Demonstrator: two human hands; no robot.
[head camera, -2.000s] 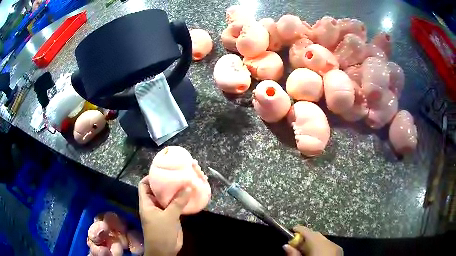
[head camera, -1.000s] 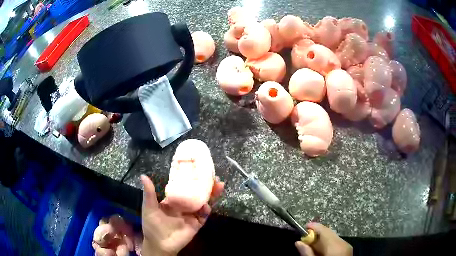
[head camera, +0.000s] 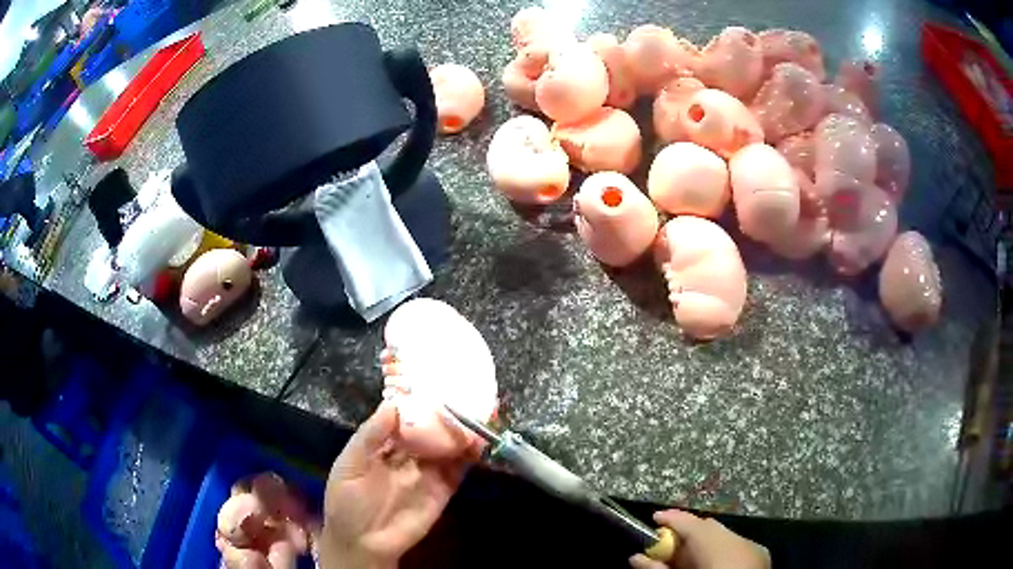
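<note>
A pink doll head (head camera: 450, 361) is held above the table's front edge, its lumpy moulded side facing left. My left hand (head camera: 389, 495) holds it from below, with fingers around its lower end. My right hand (head camera: 700, 542) grips the yellowish wooden handle of a long metal hand tool (head camera: 555, 478), at the bottom of the picture. The tool's narrow tip lies over the lower part of the head; whether it touches cannot be told. My left fingers behind the head are partly hidden.
A pile of pink heads (head camera: 689, 178) lies on the speckled table (head camera: 622, 411). A black drum (head camera: 294, 111) with a pale cloth (head camera: 372, 239) stands left. A marked head (head camera: 216, 285) lies beyond it. Red trays (head camera: 144, 95) flank the table; a blue bin (head camera: 206, 517) holds heads below.
My left hand has turned the doll head so its lumpy side faces left. The tool has moved left and its tip is now over the head, where before it was apart.
</note>
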